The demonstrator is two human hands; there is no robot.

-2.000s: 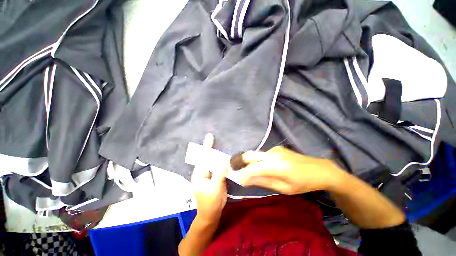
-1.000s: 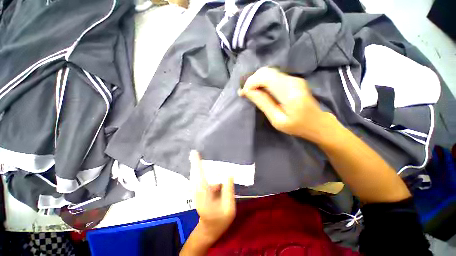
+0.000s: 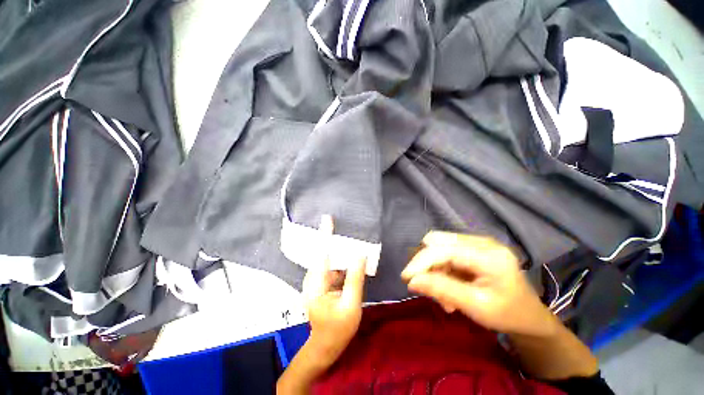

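A grey sleeve (image 3: 340,173) with a thin white edge line lies over the grey garment (image 3: 258,166) in front of me. Its white cuff band (image 3: 351,251) is at the near end. My left hand (image 3: 333,297) holds the band, with fingertips on its face and lower edge. My right hand (image 3: 467,278) is off the cloth to the right of the band, its thumb and fingertips close together. I cannot tell if it pinches a needle or thread. A white panel (image 3: 621,92) with a dark tab (image 3: 598,143) lies at the upper right.
A second grey garment (image 3: 96,185) with white trim is heaped at the left. The white table (image 3: 208,69) shows between the garments. A blue basket (image 3: 181,378) is below the table's near edge, and more blue (image 3: 656,289) shows at the right.
My right hand went up to the sleeve, then came down to the right of the band. The sleeve now lies flatter with its white side line showing. My left hand stays at the band.
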